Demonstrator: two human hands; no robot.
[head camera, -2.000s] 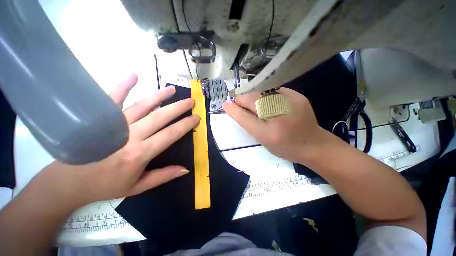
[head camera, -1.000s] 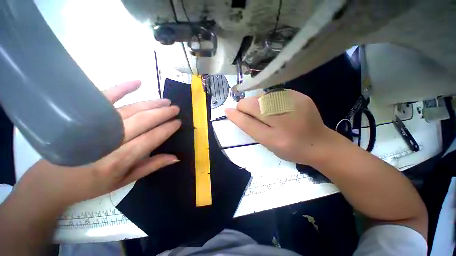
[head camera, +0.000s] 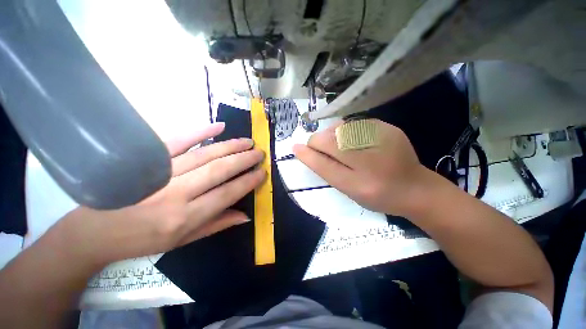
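Note:
A black fabric panel (head camera: 295, 238) lies flat under the machine head, its lower end reaching over the table's front edge. A yellow strip (head camera: 264, 218) lies lengthwise on it, its far end at the presser foot (head camera: 259, 90). My left hand (head camera: 173, 199) rests flat on the panel, fingertips at the strip's left edge, not gripping. My right hand (head camera: 366, 167) is curled right of the panel, near the round needle plate (head camera: 283, 119), its fingertips close together. Whether it holds anything is hidden. A cream ribbed piece (head camera: 357, 135) shows over its back.
The off-white machine head (head camera: 411, 38) hangs overhead. A thick grey arm (head camera: 83, 122) blocks the upper left. Black-handled scissors (head camera: 477, 170) and a slim dark tool (head camera: 527, 175) lie right. Dark fabric (head camera: 424, 119) lies behind my right hand. Ruler marks (head camera: 360, 238) line the front edge.
My left hand first drew back left from the strip, then came back to its edge. The right hand moved slightly back from the needle plate. The whole view shifted a little.

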